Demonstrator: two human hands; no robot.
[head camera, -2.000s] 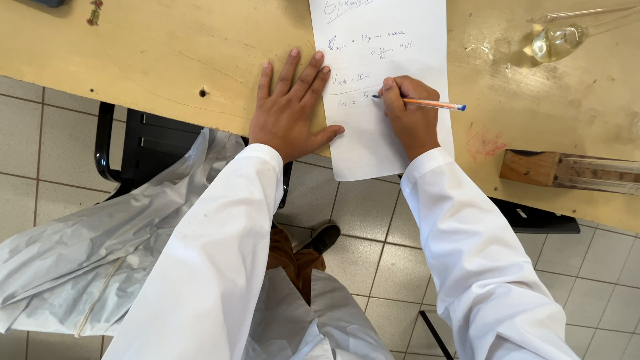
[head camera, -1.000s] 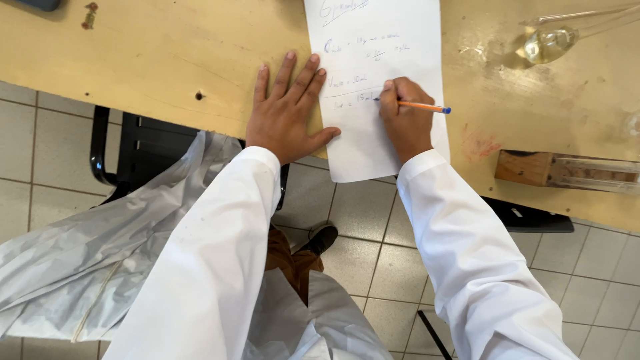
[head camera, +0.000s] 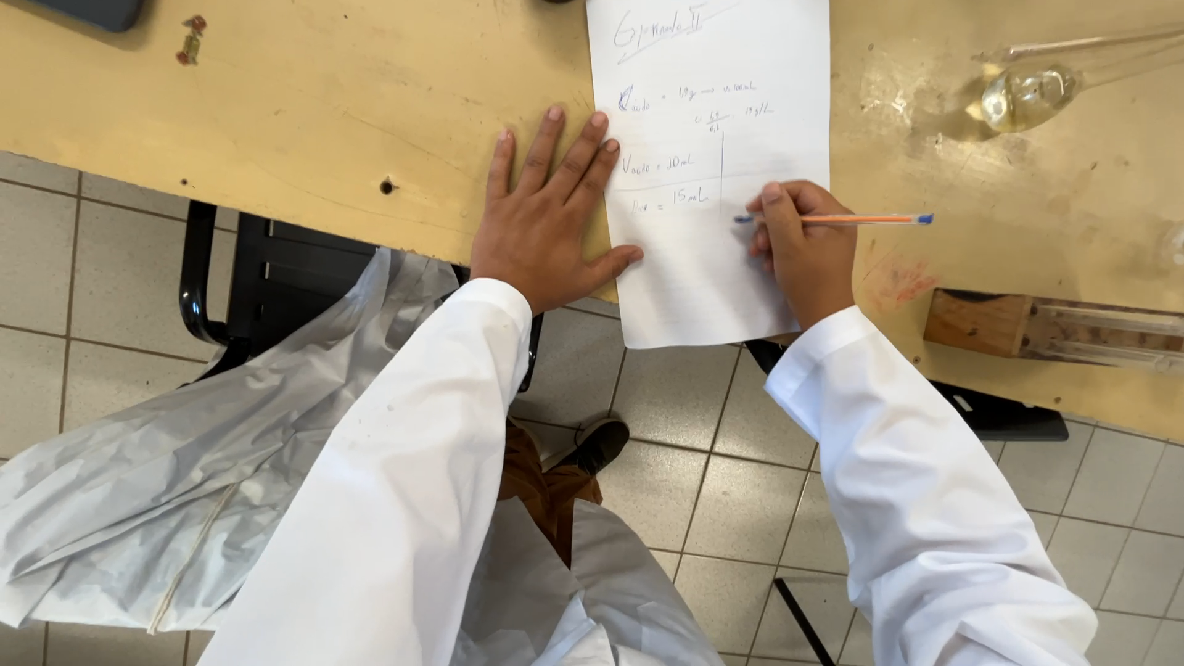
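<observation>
A sheet of paper (head camera: 684, 287) with handwritten notes lies on the yellow tabletop (head camera: 314, 102), its lower edge jutting past the table's front edge. My right hand (head camera: 805, 245) grips an orange ballpoint pen (head camera: 851, 219) with a blue end cap; the pen lies nearly level across the view, its tip near the paper beside a vertical pen line. My left hand (head camera: 550, 217) rests palm down with fingers spread, mostly on the table, its thumb and fingertips at the sheet's left edge. White sleeves cover both arms.
Right of the paper lie a glass bulb with yellowish liquid (head camera: 1029, 97), a thin rod (head camera: 1091, 43) and a wooden block with clear tubes (head camera: 980, 319). A dark object (head camera: 106, 11) sits at the top left. Below the table's edge stands a black chair (head camera: 277, 268) with a grey plastic cover (head camera: 305, 370).
A vertical line now stands on the paper to the right of the written values. My right hand has shifted a little down the sheet with the pen; my left hand has stayed in place.
</observation>
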